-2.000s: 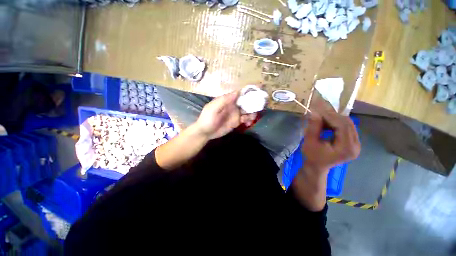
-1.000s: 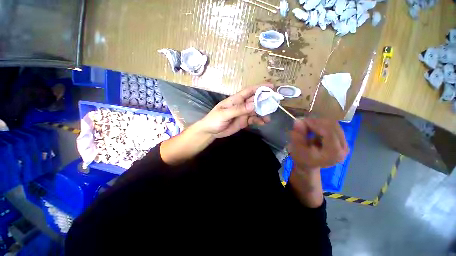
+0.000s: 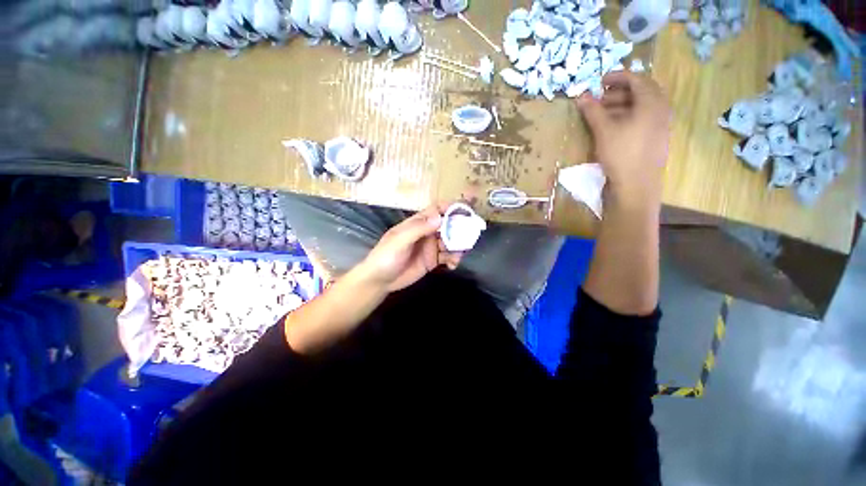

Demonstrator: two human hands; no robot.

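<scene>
My left hand (image 3: pixel 415 249) holds a white-grey hollow shell (image 3: pixel 462 231) over my lap, just below the bench edge. My right hand (image 3: pixel 627 114) is at the lower right side of a heap of small white-grey inserts (image 3: pixel 555 52), fingers bent; whether it touches or holds a piece cannot be told. A small oval dish (image 3: pixel 507 197) lies near the bench edge with a thin pale stick (image 3: pixel 536 199) resting at its right end. A second round white dish (image 3: pixel 471 119) stands further back.
Two loose shell pieces (image 3: pixel 346 158) lie left on the cardboard. Finished rounded pieces (image 3: pixel 356 21) stand in rows at back left. A white triangular cloth or paper (image 3: pixel 583 185), a heap of larger grey parts (image 3: pixel 788 128) and a pale container (image 3: pixel 645 17) are right. A blue parts bin (image 3: pixel 218 308) is lower left.
My right hand has let go of the stick, now at the oval dish, and moved up to the insert heap. My left hand still holds the shell. The view has shifted, showing more of the bench's back.
</scene>
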